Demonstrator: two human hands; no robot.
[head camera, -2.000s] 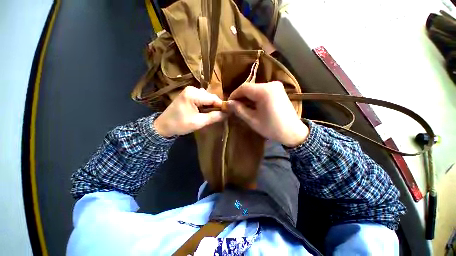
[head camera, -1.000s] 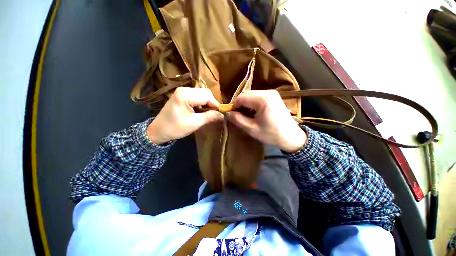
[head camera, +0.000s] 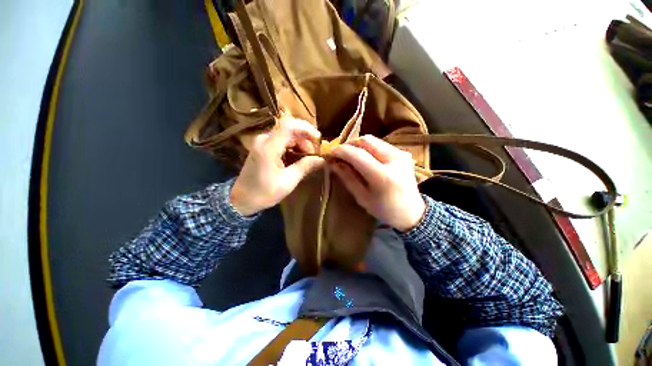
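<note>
A tan-brown tote bag (head camera: 300, 229) lies over my lap with its mouth open and darker lining inside. My left hand (head camera: 275, 166) and my right hand (head camera: 380, 179) pinch the bag's top edge (head camera: 328, 148) between thumbs and fingertips, almost touching each other. The pinched fold looks lighter orange-tan. A pale zip tape (head camera: 355, 118) rises from the pinch to the back of the mouth. A pale seam (head camera: 322, 221) runs down the bag below my hands. A brown strap (head camera: 550, 147) loops right over the table edge. The fingertips partly hide the fold.
The hammer (head camera: 612, 271) lies on the white table (head camera: 557, 64) at the right. Dark-red strips (head camera: 493, 123) line its edge. A tan heap of bags (head camera: 229, 107) is beyond my left hand. Dark brown pieces (head camera: 633, 53) lie at the far right. A dark floor or belt (head camera: 136, 107) spans the left.
The handles have swung left, away from the pinch. Both hands still pinch the top edge; the right hand has turned and dropped slightly, and the left fingers are more curled.
</note>
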